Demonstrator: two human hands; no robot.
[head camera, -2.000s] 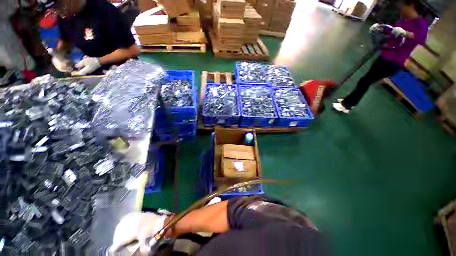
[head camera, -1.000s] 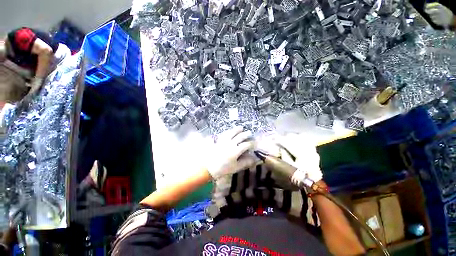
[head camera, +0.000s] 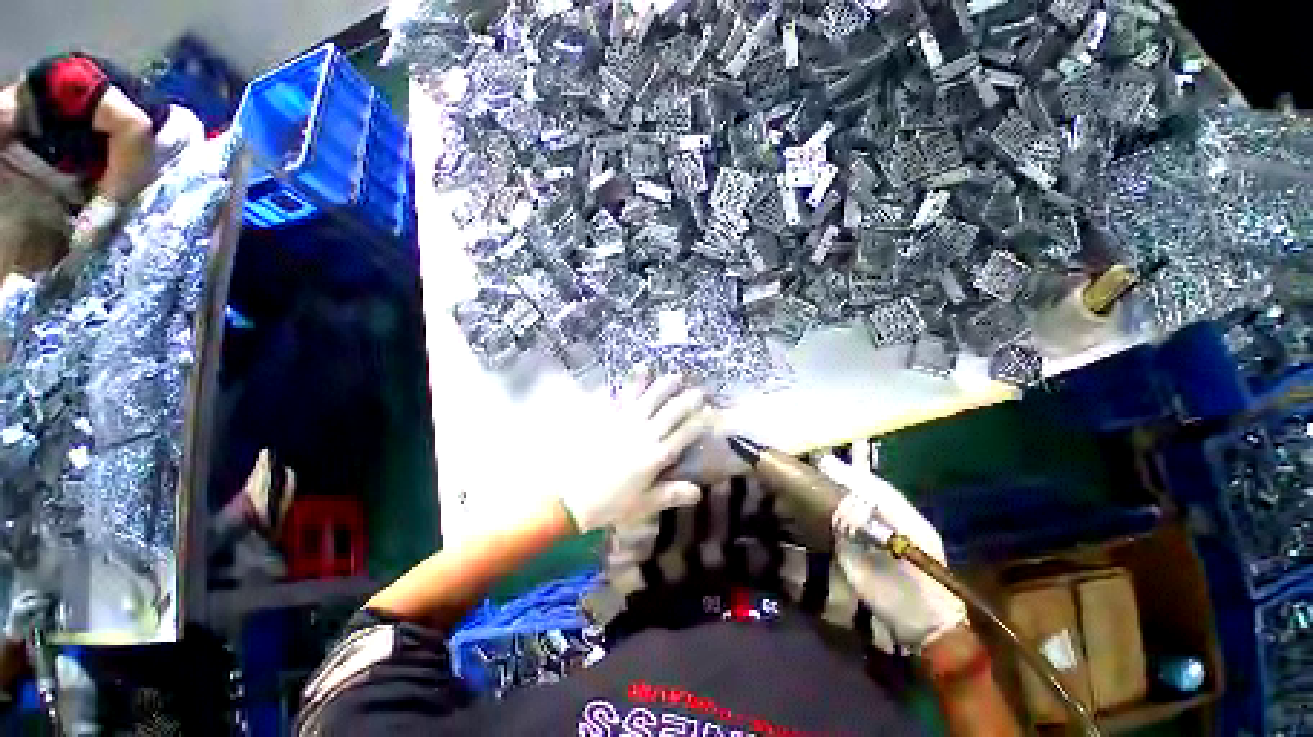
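My left hand (head camera: 644, 458), in a white glove, is at the near table edge beside a pile of tiny silver screws or pins (head camera: 684, 346). Its fingers point up toward the pile; whether it holds a piece is too blurred to tell. My right hand (head camera: 890, 569), also gloved, is shut on the air tool (head camera: 792, 482), a tan-silver cylinder. Its dark tip points left toward my left hand, a little apart from it. A brownish air hose (head camera: 1001, 634) trails from its rear. A heap of dark grey metal blocks (head camera: 749, 173) lies beyond.
A yellow-brown cylinder (head camera: 1109, 288) lies right of the heap, near glittering small parts (head camera: 1210, 202). Blue crates (head camera: 324, 137) stand left of the table. An open carton (head camera: 1174, 619) is at lower right. Another person (head camera: 108, 130) works at a bench on the left.
Two seconds ago the view faced right. Since one second ago, my right hand and the tool have moved slightly down, and the tool's tip and my left hand are more clearly apart.
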